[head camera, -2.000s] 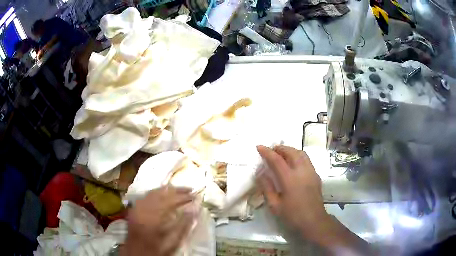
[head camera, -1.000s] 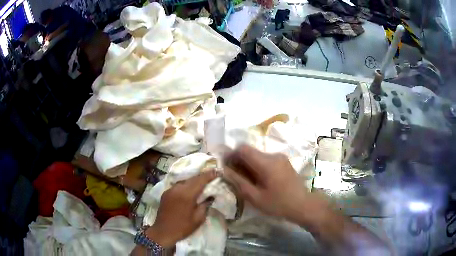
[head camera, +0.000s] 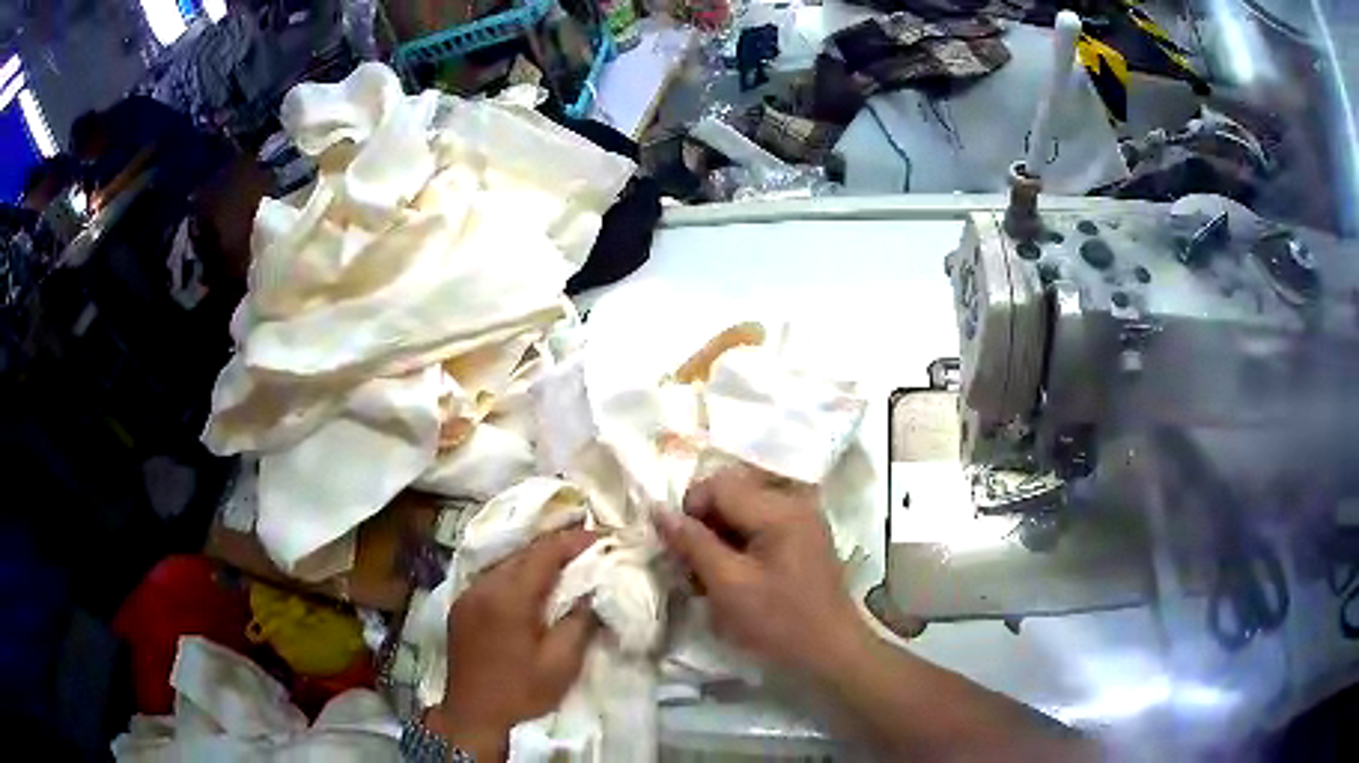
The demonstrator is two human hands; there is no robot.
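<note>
A cream garment piece (head camera: pixel 634 410) lies crumpled at the table's front left edge, partly hanging over it. My left hand (head camera: pixel 514 634) grips its folds at the lower left, a metal watch band at the wrist. My right hand (head camera: pixel 760 559) pinches the same cloth just to the right, thumb and fingers closed on it. The two hands are a short way apart, with bunched cloth between them. The fingertips are partly hidden in the folds. A large cream fabric pile (head camera: pixel 403 283) stands to the left of the hands.
The sewing machine (head camera: pixel 1103 328) stands to the right, its presser foot area (head camera: pixel 1017 489) lit. Shears (head camera: pixel 1245 596) show under its arm. A cardboard box (head camera: pixel 380 555) is under the pile. A red bag (head camera: pixel 187 626) and a yellow bag (head camera: pixel 306 629) are lower left. Plaid fabric (head camera: pixel 924 52) lies behind.
The right hand has moved left from the table's middle to beside the left hand and now pinches the cloth. A flat white strip raised there a second ago is no longer clearly distinct. The view has shifted.
</note>
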